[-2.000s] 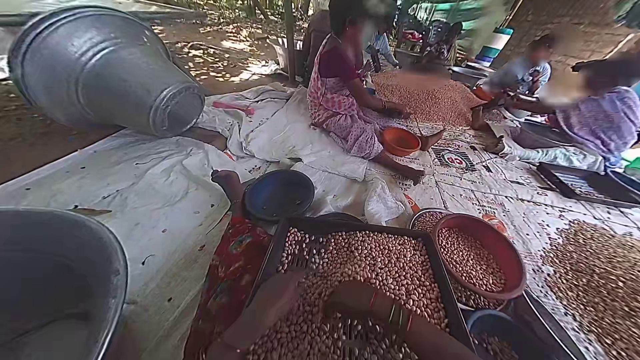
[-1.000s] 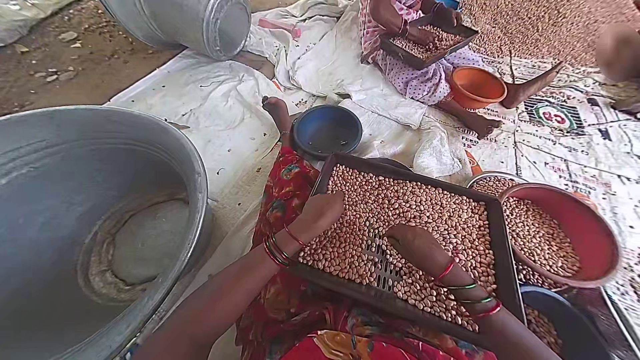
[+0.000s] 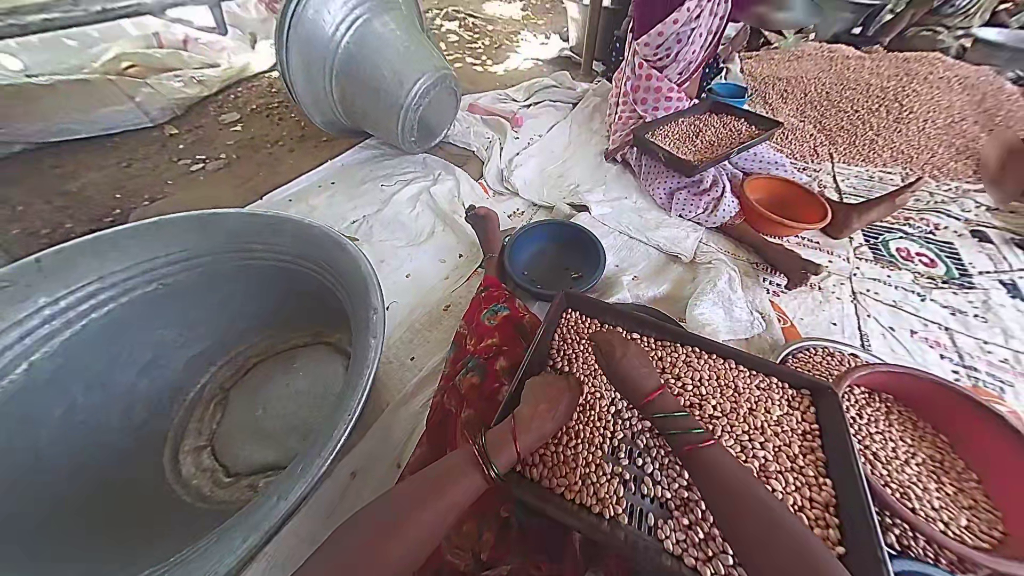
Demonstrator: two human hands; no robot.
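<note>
A dark slotted plastic tray lies across my lap, filled with pinkish-brown nuts or seeds that look like shelled peanuts. My left hand, with bangles at the wrist, rests at the tray's left side on the nuts, fingers bent down; whether it holds any is hidden. My right hand, with red and green bangles, touches the nuts near the tray's far left corner, its fingertips not clearly seen. Some slots of the tray's bottom show between the forearms.
A large metal tub stands at left, another metal vessel lies tipped behind. A blue bowl sits beyond the tray, a red basin of nuts at right. A person sits ahead with a tray and an orange bowl.
My right hand has moved toward the far left part of the tray, close to my left hand. The other person's hand has left their tray. The view has shifted.
</note>
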